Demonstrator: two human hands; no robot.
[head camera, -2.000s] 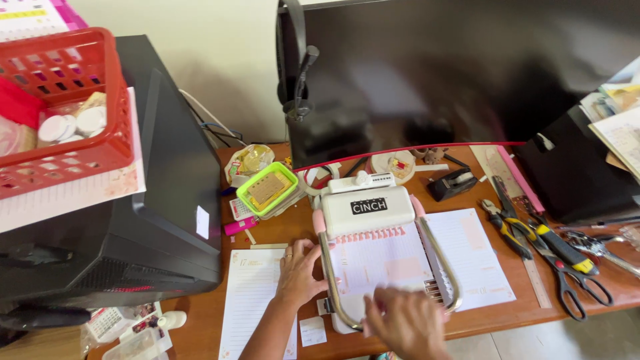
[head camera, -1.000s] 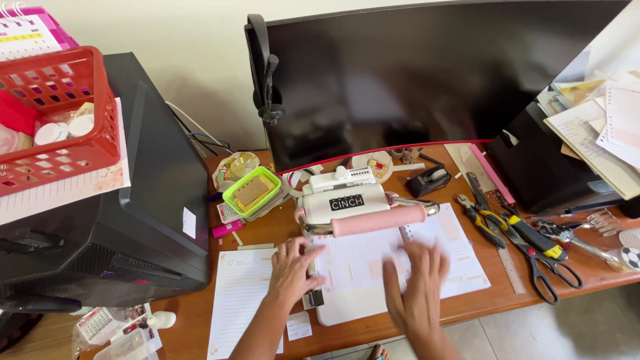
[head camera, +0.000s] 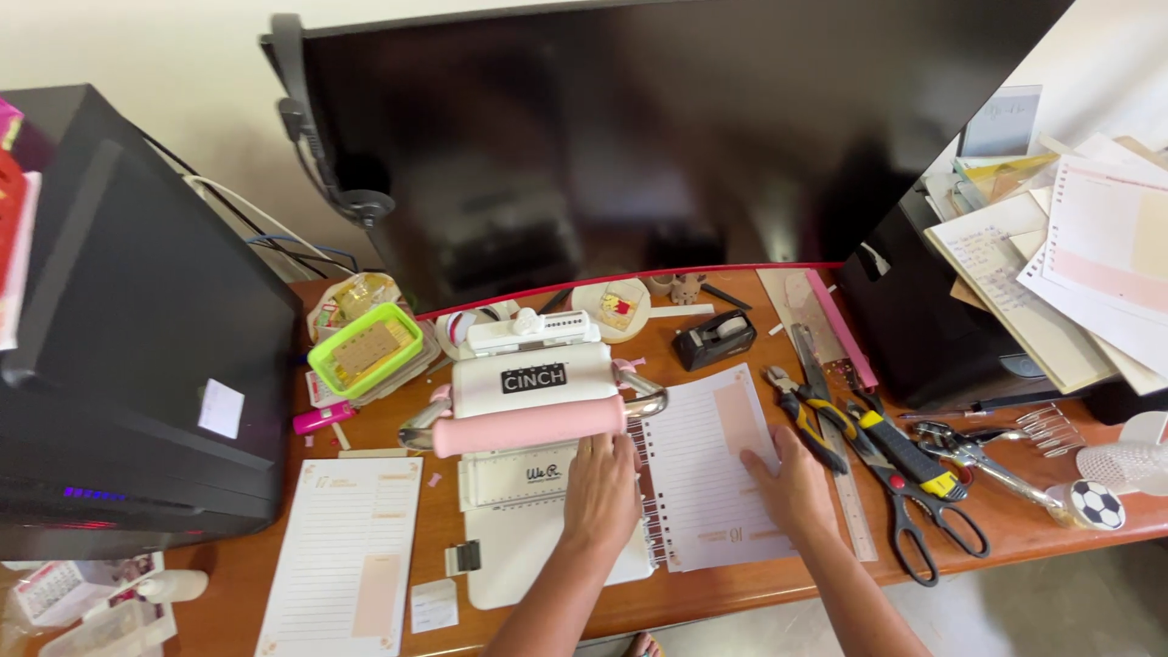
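The white Cinch binding machine (head camera: 531, 374) stands mid-desk, its pink-gripped handle (head camera: 529, 426) across the front. Just below the handle, my left hand (head camera: 604, 484) lies over the machine's right side, near the wire binding (head camera: 650, 493); what its fingers touch is hidden. My right hand (head camera: 792, 479) rests at the right edge of the printed planner pages (head camera: 707, 456), thumb on top and fingers at the edge. These pages lie right of the machine, with wire loops along their left side. A separate stack of printed pages (head camera: 342, 557) lies left of the machine.
Pliers (head camera: 808, 420), a metal ruler (head camera: 853, 511), scissors (head camera: 903, 511) and a yellow-black cutter (head camera: 912, 452) lie at the right. Behind are a tape dispenser (head camera: 716, 339) and a monitor (head camera: 584, 137). A green tray (head camera: 365, 351) and computer tower (head camera: 155, 338) stand left.
My left hand has moved from the machine's left side to its right side. My right hand has gone right, onto the pages' edge. The sheet on the machine's base is gone from there. The view has shifted closer.
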